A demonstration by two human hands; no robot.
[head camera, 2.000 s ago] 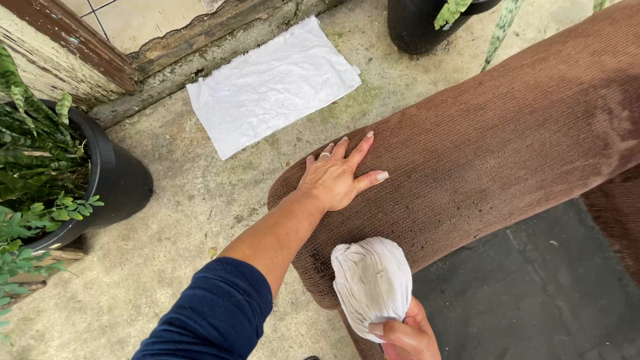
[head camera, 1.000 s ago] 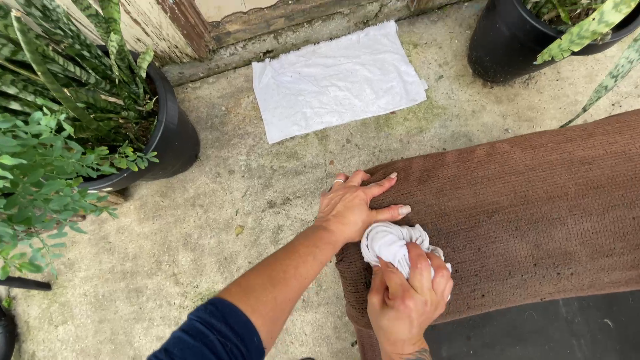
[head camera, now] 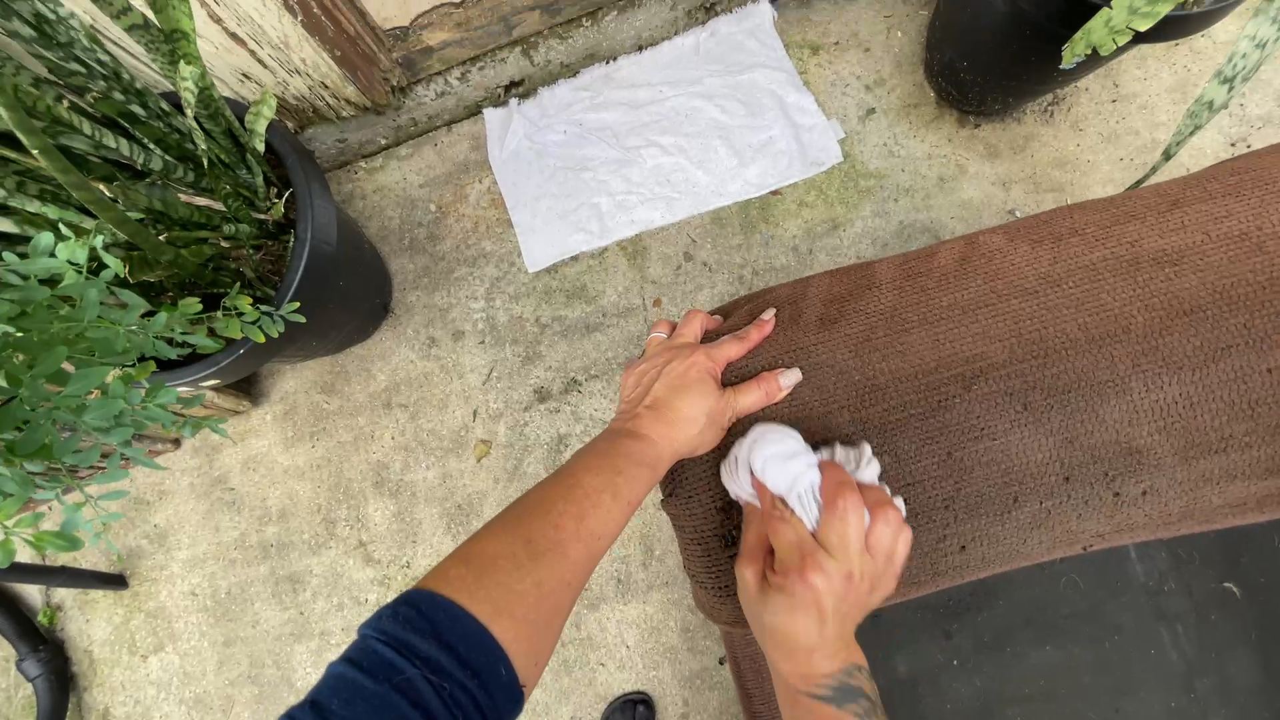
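A brown ribbed-fabric sofa arm [head camera: 1010, 370] runs from the middle to the right edge, with dark specks on its surface. My left hand [head camera: 690, 385] lies with spread fingers on its rounded end, a ring on one finger, holding nothing. Just below and to the right, my right hand [head camera: 825, 560] grips a bunched white cloth [head camera: 780, 465] and presses it against the brown fabric. The two hands are close together but apart. The cloth's underside is hidden.
On the concrete floor [head camera: 400, 500] a white towel [head camera: 660, 130] lies flat by the door sill. Black plant pots stand at left [head camera: 340, 270] and upper right [head camera: 985, 50]. A dark flat panel [head camera: 1100, 630] adjoins the brown fabric; a dark shoe tip [head camera: 630, 706] shows at the bottom.
Two seconds ago my right hand held the cloth up near the lower edge of the brown fabric; now it presses the cloth down beside my left hand. The view has shifted.
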